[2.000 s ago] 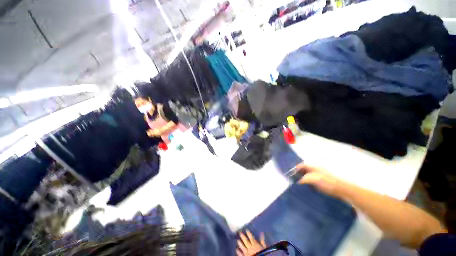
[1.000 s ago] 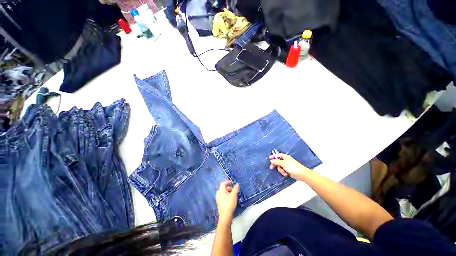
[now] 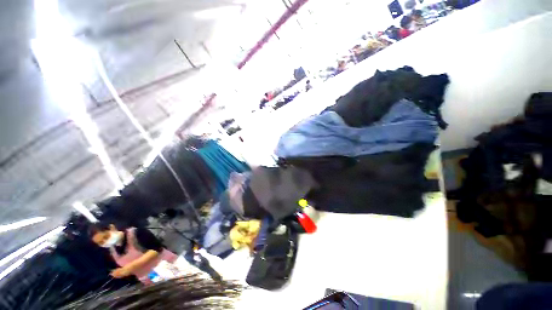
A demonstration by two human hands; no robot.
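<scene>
Both of my hands are out of the picture. Only a small strip of blue denim [image 3: 387,302] shows at the bottom edge, on the white table [image 3: 363,254]. A dark device edge [image 3: 333,301] shows beside it. The rest of the jeans is out of view. A dark sleeve [image 3: 514,300] shows at the bottom right corner.
A black bag [image 3: 272,260], a red bottle [image 3: 307,222] and a yellow-capped bottle [image 3: 304,204] stand ahead. A dark garment stack with blue denim [image 3: 363,132] lies beyond. A masked person [image 3: 130,254] is at the left. Dark garments [image 3: 508,175] are heaped at right.
The view has swung up and tilted. Both hands and most of the jeans have left the picture; the ceiling and the masked person have come into view.
</scene>
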